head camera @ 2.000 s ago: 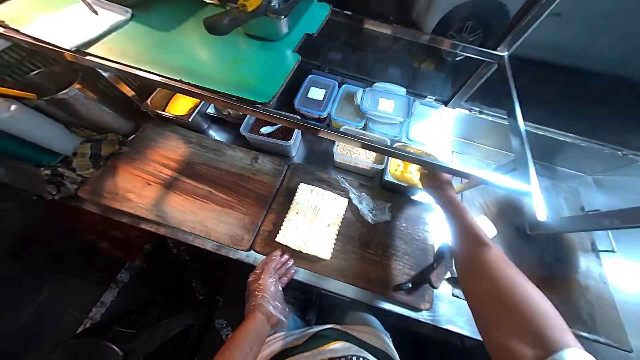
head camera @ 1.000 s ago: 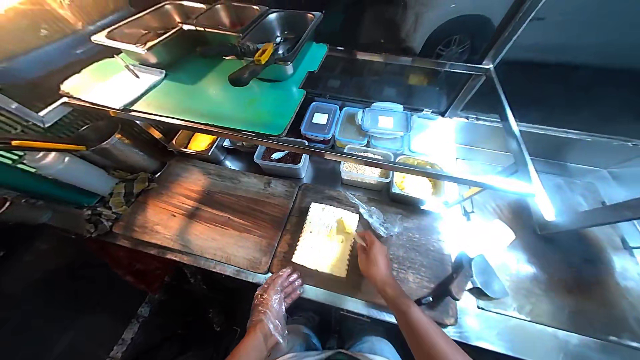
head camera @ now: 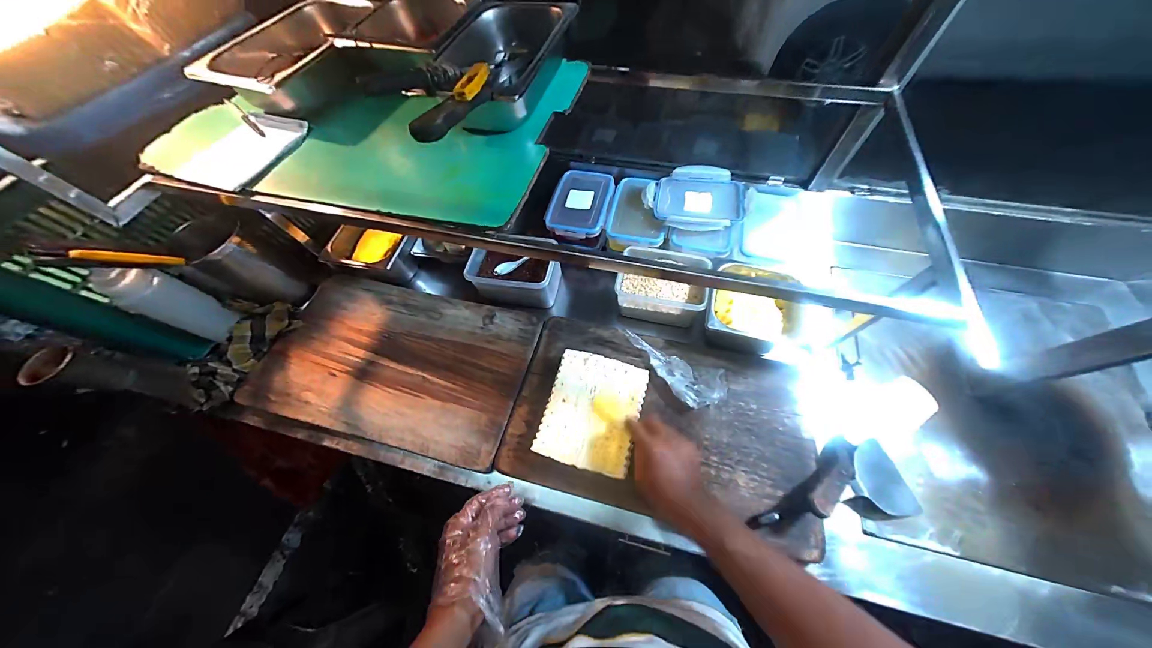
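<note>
A flat rectangular piece of pale food with scalloped edges (head camera: 580, 409) lies on the right wooden board (head camera: 751, 432). At its right edge is my right hand (head camera: 664, 463), bare and blurred, with a yellow smear or yellow pieces on the food beside the fingers. Whether these fingers hold anything cannot be made out. My left hand (head camera: 481, 540), in a clear plastic glove, hangs just off the counter's front edge, fingers apart and holding nothing. Crumpled clear plastic (head camera: 688, 380) lies right of the food. A tub of yellow food (head camera: 751, 313) stands behind the board.
To the left lies another wooden board (head camera: 405, 373). A dark-handled tool (head camera: 805, 495) with a broad metal blade rests at the right board's edge. Tubs of grains (head camera: 661, 300) and dark filling (head camera: 513, 277) stand under a metal shelf holding a green board (head camera: 405, 171) and lidded containers (head camera: 580, 202).
My right hand has moved from the yellow food tub to the right side of the pale food. Yellow now shows on its surface. My left hand stays near the counter's front edge.
</note>
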